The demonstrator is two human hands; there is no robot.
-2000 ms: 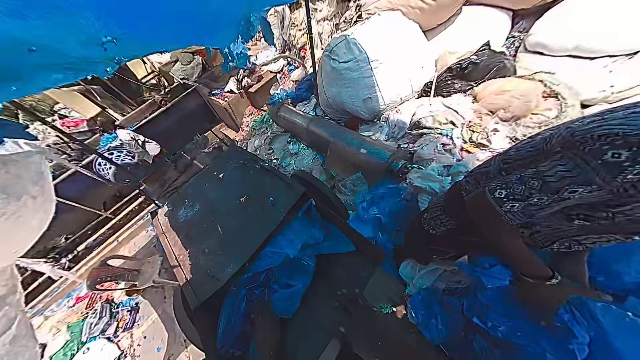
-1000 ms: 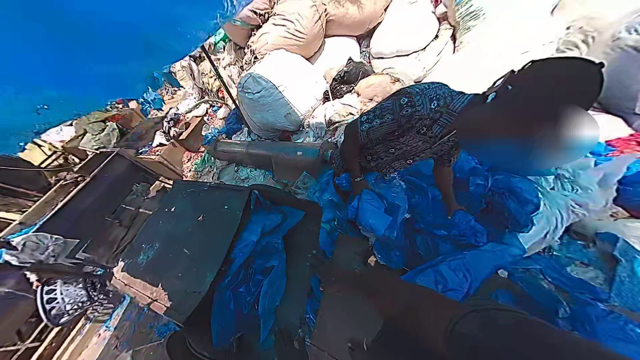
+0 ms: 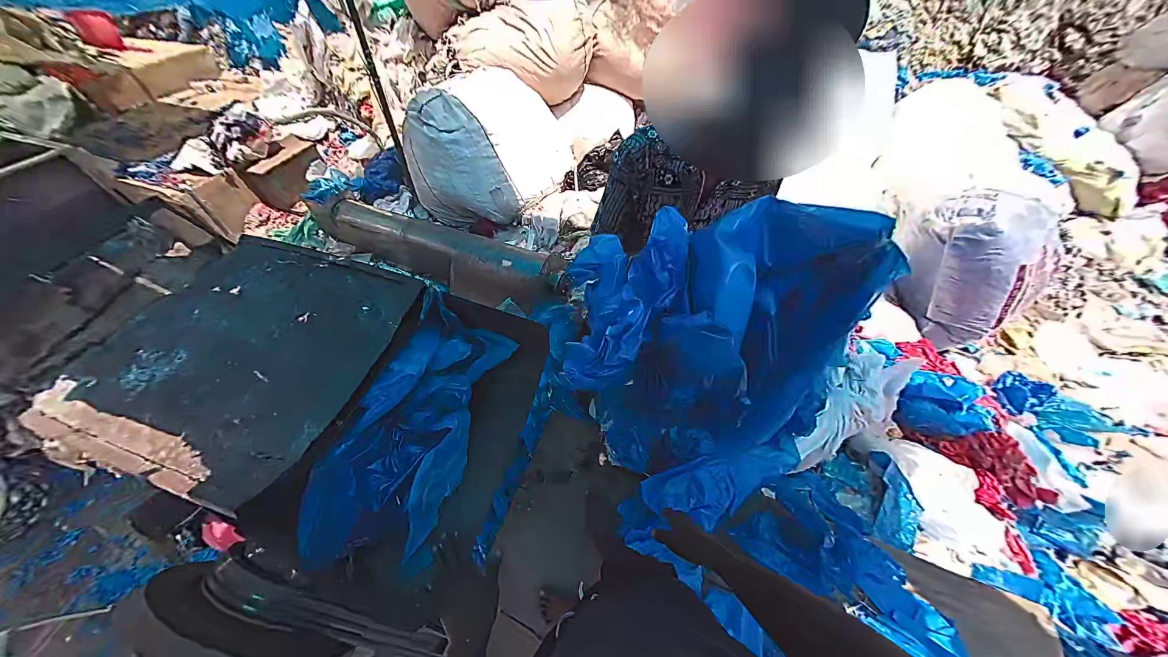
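My right hand [image 3: 673,537] is at the end of the forearm coming from the lower right, against a heap of crumpled blue plastic film [image 3: 703,484]; its fingers are dark and their grip is unclear. In deep shadow at the bottom centre, what looks like my left hand [image 3: 453,558] is beside the blue film [image 3: 406,429] in the mouth of a dark metal housing [image 3: 246,347]. Whether it holds the film cannot be told. A large blue plastic sheet [image 3: 776,301] stands raised between me and a person in patterned clothing [image 3: 652,178].
A metal pipe [image 3: 438,251] lies behind the housing. Stuffed white sacks [image 3: 488,146] stand beyond, with another sack [image 3: 981,246] at the right. Torn cardboard [image 3: 114,438] lies on the housing's left edge. Red, white and blue plastic scraps [image 3: 985,456] cover the right side.
The other person, bent over the blue film one second ago, is now more upright behind it. A blue sheet has risen in front of that person. My right forearm now comes from farther below.
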